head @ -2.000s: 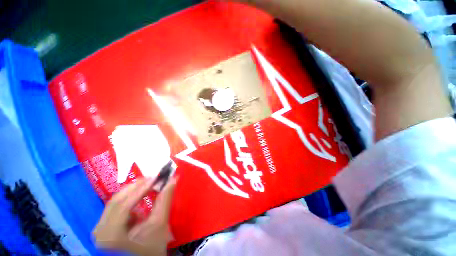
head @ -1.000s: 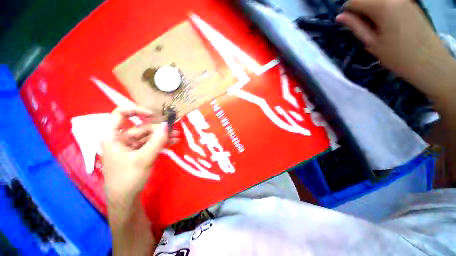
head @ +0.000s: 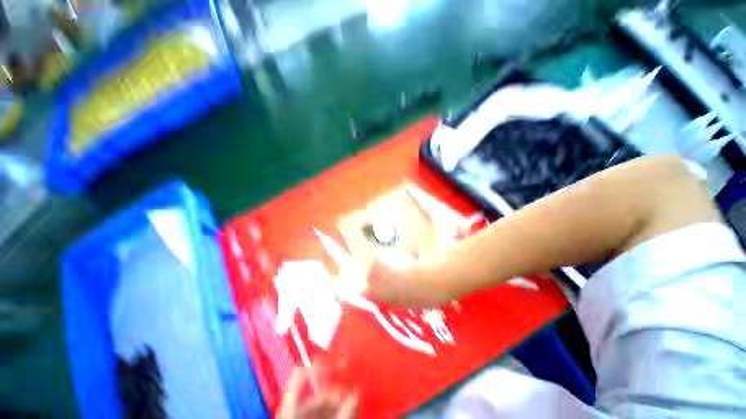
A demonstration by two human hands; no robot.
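The red box (head: 286,213) with white print lies in front of me. On it are the cardboard pad (head: 409,214) and the white round pot (head: 383,234). My right hand (head: 393,282) is over the box just below the pot, with the forearm crossing from the right; it is blurred and its fingers cannot be made out. My left hand (head: 317,401) is at the box's lower left, blurred and cut off by the bottom edge. I cannot tell whether either hand holds anything.
A blue bin (head: 208,303) with short dark pieces (head: 141,385) stands left. A black parts tray (head: 429,155) with a white liner and heaped black parts (head: 544,155) is at the right. Another blue bin (head: 78,176) with yellow contents stands at the back left.
My right hand has moved from the black parts tray to over the red box. My left hand has moved down, away from the cardboard pad. The view has tilted up, showing more background.
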